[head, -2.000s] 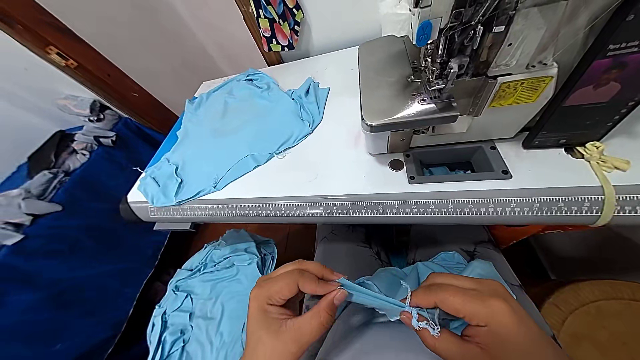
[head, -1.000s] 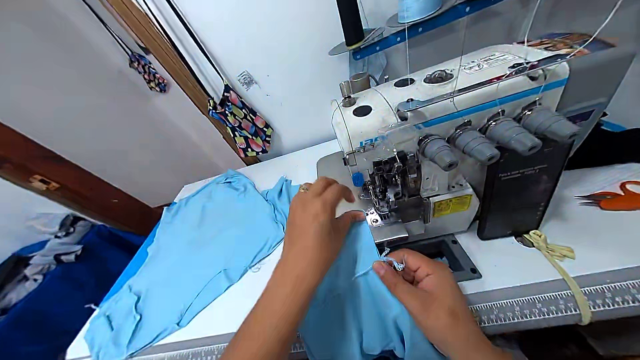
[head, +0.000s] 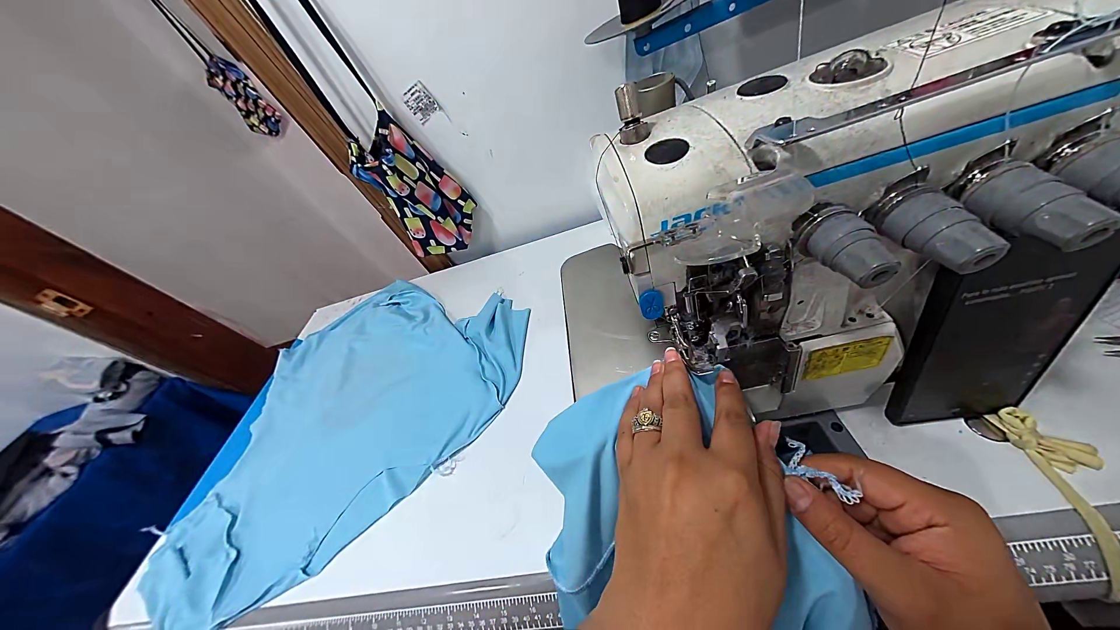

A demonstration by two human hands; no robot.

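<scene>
Light blue fabric (head: 577,472) lies under the needle area of a white Jack overlock sewing machine (head: 700,350) and hangs down toward me. My left hand (head: 700,490), with a ring on one finger, rests flat on this fabric, its fingertips right in front of the presser foot. To its right, my right hand (head: 901,525) pinches the fabric's edge between thumb and fingers, beside a frayed chain of pale thread (head: 822,477). The needle itself cannot be made out. A second light blue garment piece (head: 376,420) lies spread on the white table, left of the machine.
A ruler strip (head: 472,612) runs along the table's front edge. A dark phone or tablet (head: 997,324) leans at the machine's right, near a knotted yellow strip (head: 1046,446). Patterned cloth (head: 420,188) hangs behind. Grey garments (head: 87,437) lie on blue cloth at left.
Two seconds ago both hands held the blue fabric below the table's front edge; now it is at the machine. Since one second ago my left hand has flattened onto the fabric. The view has shifted.
</scene>
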